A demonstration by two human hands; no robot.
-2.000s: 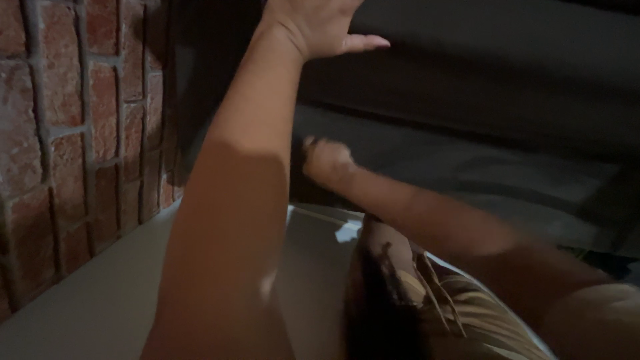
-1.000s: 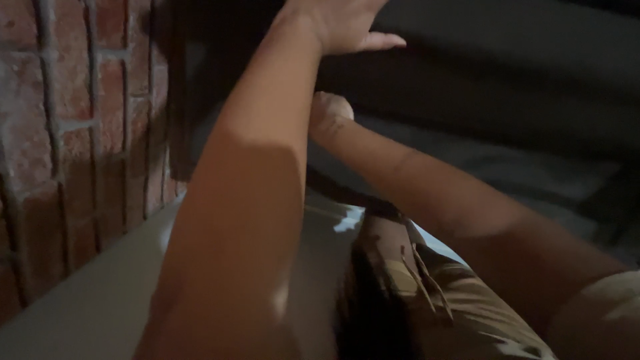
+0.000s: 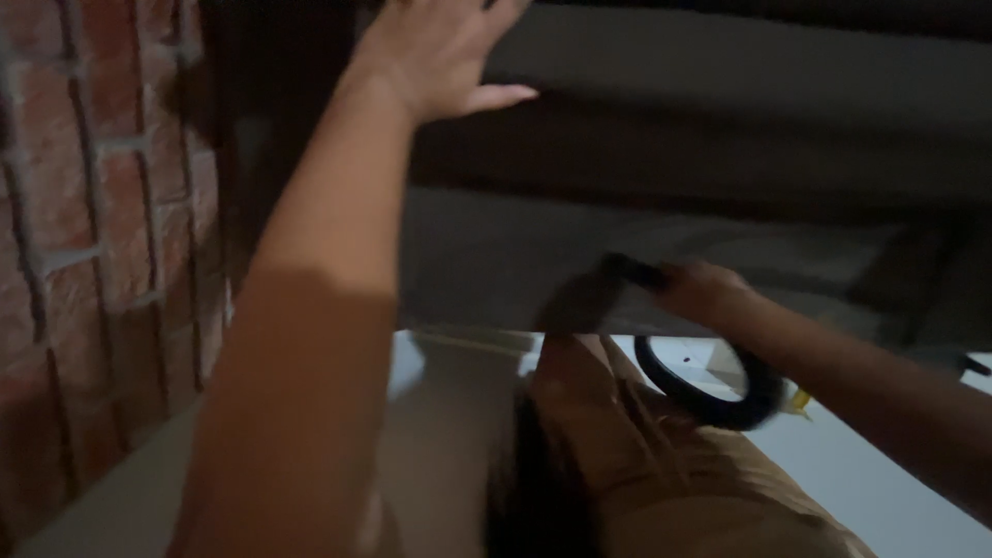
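Observation:
My left hand [image 3: 438, 58] lies on the dark upholstered-looking surface [image 3: 659, 132] at the top, its thumb spread out to the right. Right of centre, my right hand [image 3: 701, 291] is closed around the end of a black nozzle or tube [image 3: 635, 271], whose tip points left near the lower part of the dark surface. Below that hand hangs a curved black hose [image 3: 697, 403], partly hidden by my forearm; whether it joins the nozzle cannot be made out. The picture is dim and blurred.
A red brick wall [image 3: 58, 225] runs down the left side. My legs in tan trousers [image 3: 697, 488] are at the bottom, over a pale floor [image 3: 837, 473]. A small yellow object [image 3: 800, 399] sits beside the hose.
My right hand has moved right and down, away from my left arm. The black nozzle and the curved hose now show plainly. My left hand keeps its place on the dark surface.

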